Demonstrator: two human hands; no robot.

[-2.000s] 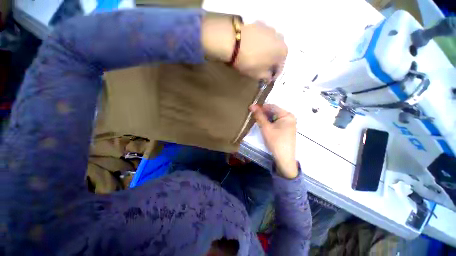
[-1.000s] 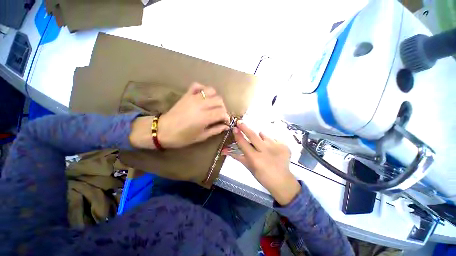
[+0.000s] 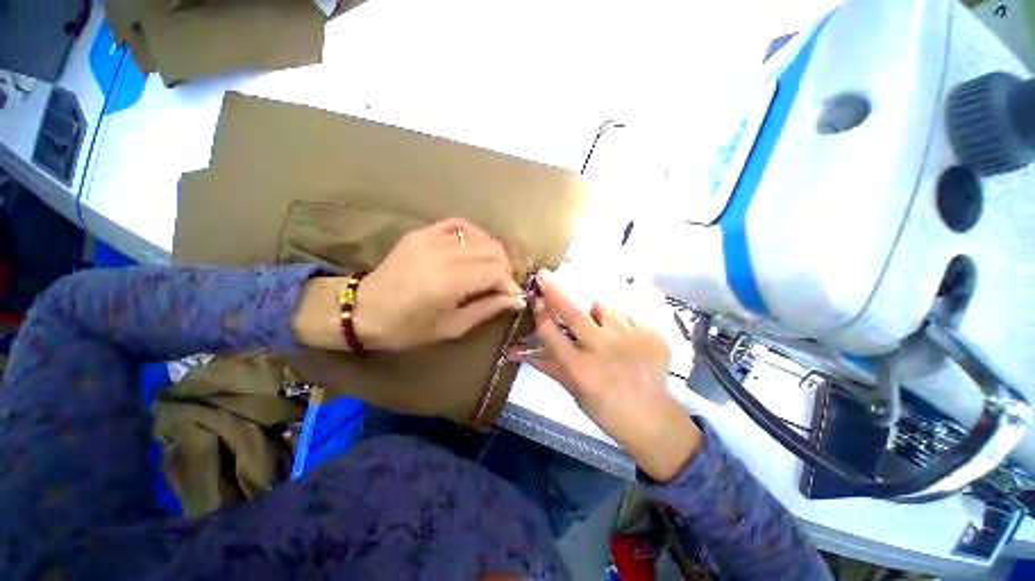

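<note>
The brown garment panel (image 3: 375, 148) lies flat on the white table, left of the machine head. A folded brown pocket piece (image 3: 341, 230) lies on it, partly under my left hand. A zipper (image 3: 497, 380) with shiny teeth runs along the panel's right edge. My left hand (image 3: 437, 289) pinches the zipper's upper end with its fingertips. My right hand (image 3: 613, 369) meets it there, fingertips on the same zipper end. Small silvery blades, apparently snips (image 3: 524, 350), show under my right fingers, mostly hidden. The slider is hidden or too small to tell.
The white sewing machine head (image 3: 840, 170) with a blue stripe fills the right. A black smartphone (image 3: 846, 437) lies partly behind its metal loop. Brown cut pieces (image 3: 244, 34) lie upper left. A blue bin (image 3: 331, 434) with brown cloth (image 3: 221, 426) sits below the table edge.
The panel has been turned and laid flat, showing the pocket piece. Both hands have come together at the zipper's upper end. In the last second they have barely moved. The view has shifted closer to the machine.
</note>
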